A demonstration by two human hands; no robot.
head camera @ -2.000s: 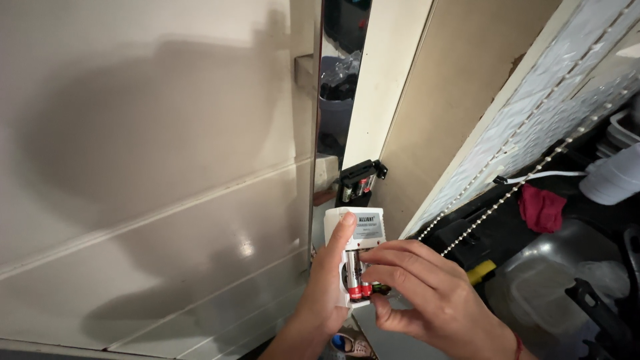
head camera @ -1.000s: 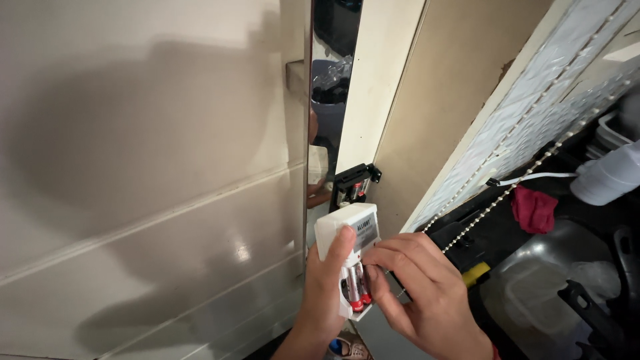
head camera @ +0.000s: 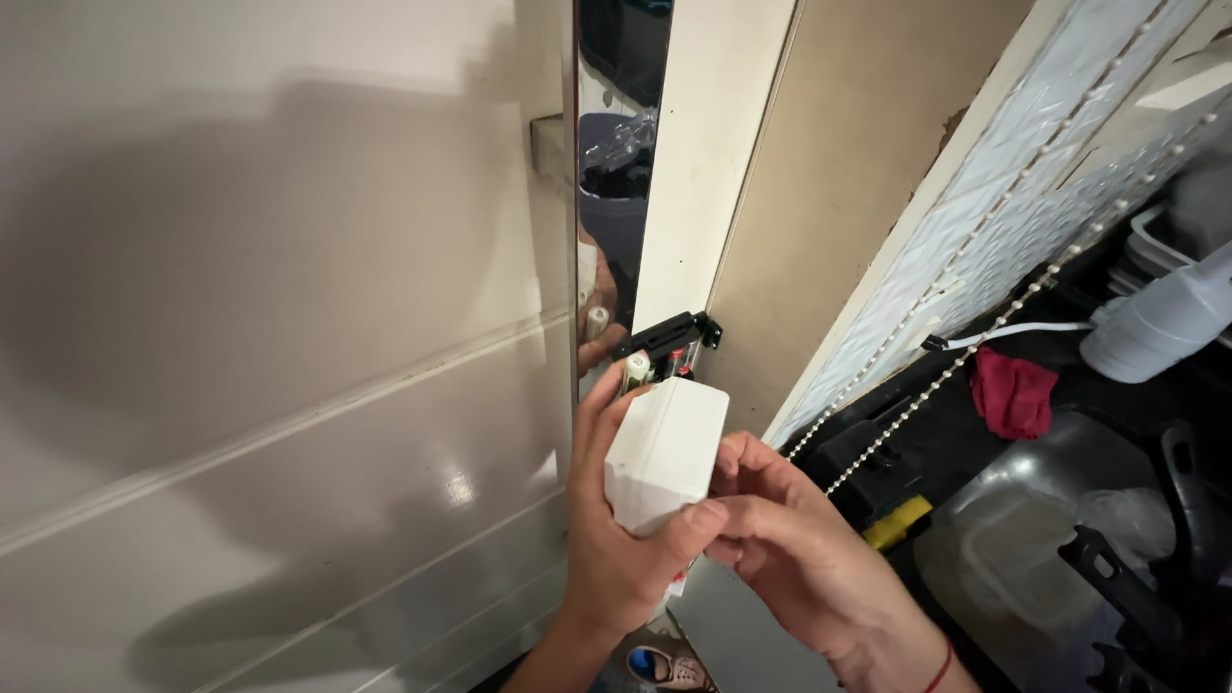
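Note:
My left hand point(head camera: 626, 539) grips a white plastic battery charger point(head camera: 669, 452), its blank end turned toward me. A light-coloured battery point(head camera: 635, 370) sticks up by the fingers of that hand, above the charger. My right hand point(head camera: 799, 549) has its thumb and fingertips at the charger's right side; what they touch there is hidden. A bit of red and white shows below the charger. Just behind it, red-ended batteries point(head camera: 676, 360) sit by a black plastic holder point(head camera: 667, 335) near the cream panel.
A white door point(head camera: 289, 289) fills the left, with a narrow mirror strip point(head camera: 626, 231) beside it. Strings of white beads point(head camera: 1035, 286) hang at right. Beyond are a red cloth point(head camera: 1013, 393), a metal sink point(head camera: 1011, 500), black handles point(head camera: 1107, 577) and a white bottle point(head camera: 1160, 322). A shoe point(head camera: 669, 666) shows below.
The charger has been turned, so its batteries and label, seen before, now face away. A light-coloured battery now shows by my left fingers. My right hand remains beside the charger.

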